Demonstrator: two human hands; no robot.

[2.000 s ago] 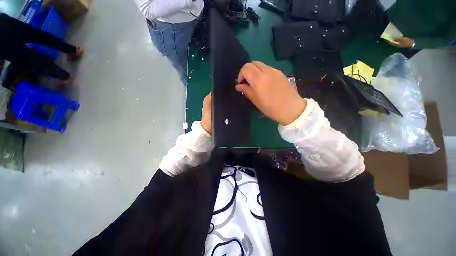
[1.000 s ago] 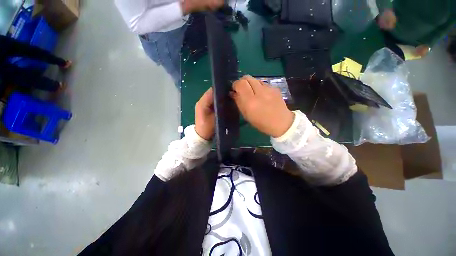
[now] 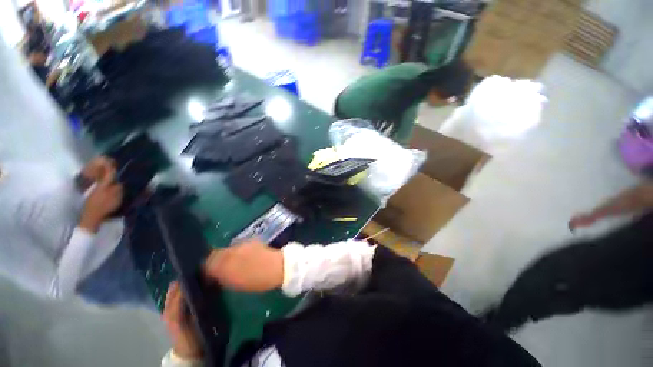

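A black back panel [image 3: 185, 251] stands on edge over the near part of the green table, at the lower left of the view. My left hand [image 3: 179, 321] holds its left side, low down; the wrist is at the bottom edge of the picture. My right hand [image 3: 245, 266] is at its right face, with the fingertips blurred and partly hidden against the black. I cannot tell whether a lead is between them.
Black panels [image 3: 236, 143] lie mid-table, with a dark framed panel [image 3: 345, 169] by a clear plastic bag [image 3: 387, 163]. A white-marked unit [image 3: 268, 223] lies nearer. Open cartons [image 3: 427, 208] stand right. People in white [image 3: 43, 208] and green [image 3: 383, 93] are at the table; an arm reaches in right.
The view has swung up and to the right, showing more floor and table. The panel and both hands now sit lower left in the picture. The co-worker in green bends beyond the bag.
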